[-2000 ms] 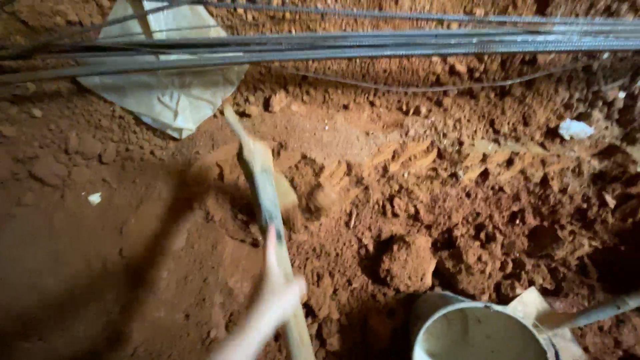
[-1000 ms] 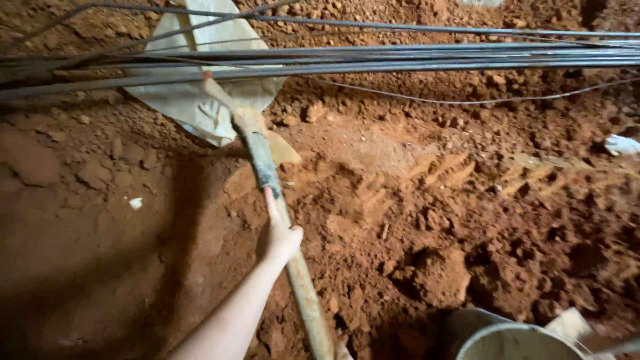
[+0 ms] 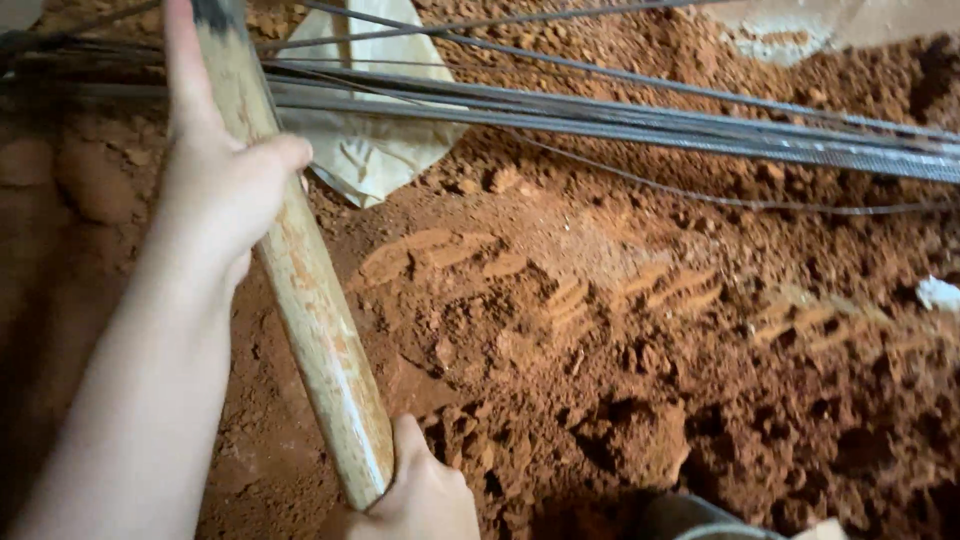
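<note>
My left hand (image 3: 217, 161) is wrapped around the upper part of a thick wooden handle (image 3: 307, 300), with one finger stretched along it toward a dark band. The lower end of the handle is in my right hand (image 3: 420, 487), at the bottom of the view. The handle slants from the top left down to the bottom centre. Whatever tool head it has lies beyond the top edge. Loose reddish soil (image 3: 480, 330) with tooth-like marks pressed in it lies right of the handle.
A bundle of ribbed steel bars (image 3: 600, 124) crosses above the soil, over a pale sheet (image 3: 375, 157). A thin wire (image 3: 675, 191) curves below the bars. A bucket rim (image 3: 720, 529) shows at the bottom; a white scrap (image 3: 937, 294) lies at the right.
The handle and my left hand have come up; the tool's far end, over the soil and pale sheet before, is out of view. My right hand has come clearly into view.
</note>
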